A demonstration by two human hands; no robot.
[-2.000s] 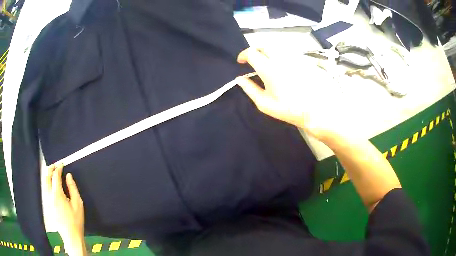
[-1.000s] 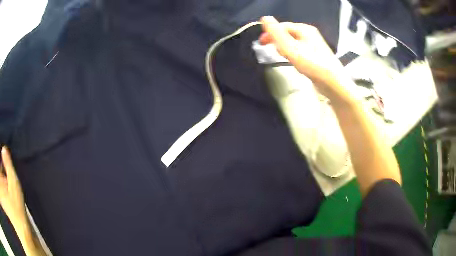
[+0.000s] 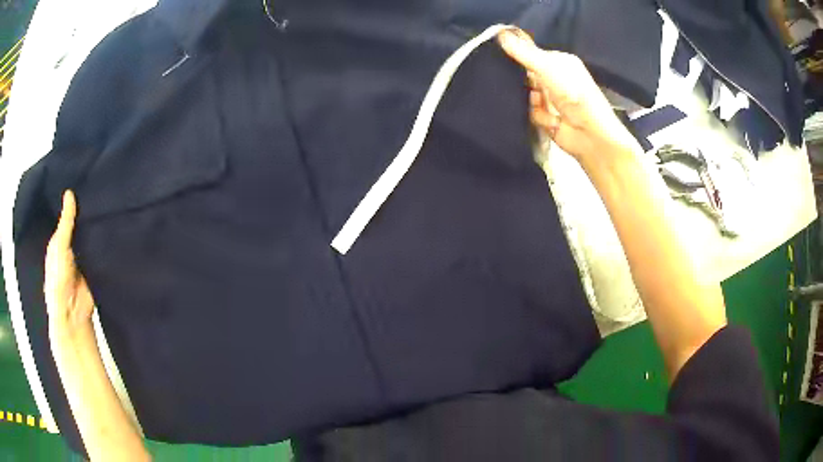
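Note:
The dark navy jacket point(image 3: 262, 298) lies spread over the table, with a long placket line down its middle and a straight-edged chest flap point(image 3: 153, 171) at upper left. My right hand point(image 3: 564, 95) is at the jacket's right edge and pinches the white tape measure point(image 3: 411, 149) between thumb and finger. The tape's free end lies on the jacket near the placket. My left hand point(image 3: 70, 280) rests along the jacket's left edge, thumb up; whether its fingers, partly hidden, grip the cloth cannot be told.
A metal tool with dark handles point(image 3: 704, 185) lies on the white table point(image 3: 776, 203) at the right, near navy cloth pieces point(image 3: 657, 124). Pale thread loops point(image 3: 178, 65) show on the jacket at the upper left. Green floor point(image 3: 623, 374) shows beyond the table edge.
The tape was stretched across the jacket between both hands; its left end is now loose near the placket. My right hand moved up and right, my left hand up along the left edge.

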